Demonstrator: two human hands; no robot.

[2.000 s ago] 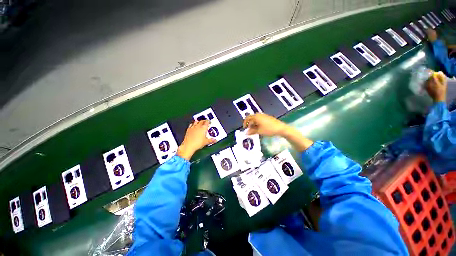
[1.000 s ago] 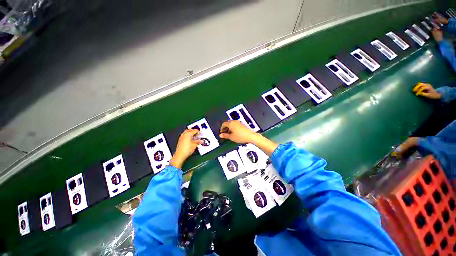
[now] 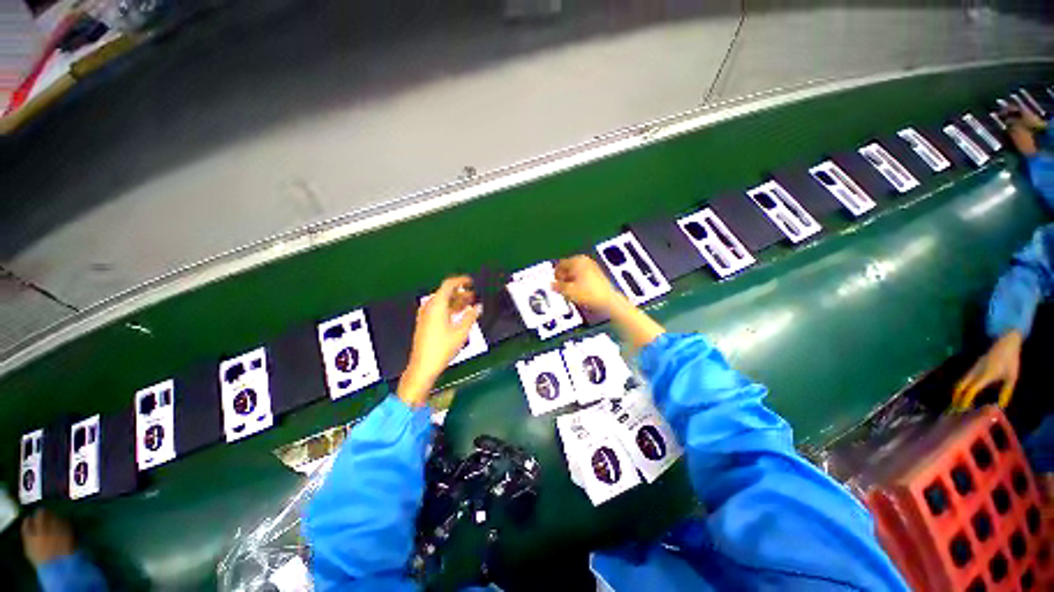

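A row of white insert trays [image 3: 348, 354] with dark cutouts lies on the green belt, with black boxes [image 3: 294, 368] between them. My left hand [image 3: 442, 332] is over one insert tray, partly covering it. Its fingertips are bent together, but I cannot tell what they hold. My right hand [image 3: 587, 285] is at the upper right edge of the neighbouring insert tray [image 3: 543, 301], which shows a dark round mark. I cannot tell whether it grips anything. White cards [image 3: 606, 463] with round marks lie overlapping below my right hand. A heap of small black accessories [image 3: 476, 486] lies beside my left sleeve.
Clear plastic [image 3: 268, 534] and a tan cardboard piece [image 3: 310, 451] lie left of my left sleeve. Red-orange trays [image 3: 978, 509] with black pieces stand at lower right. Other people's hands show at right [image 3: 992, 370] and lower left [image 3: 49, 537]. A grey-white partition borders the belt.
The row on the belt has shifted leftward in view. My right hand has moved from the pile of cards up to an insert tray, which now shows a round mark. Another person's hand has appeared at lower left.
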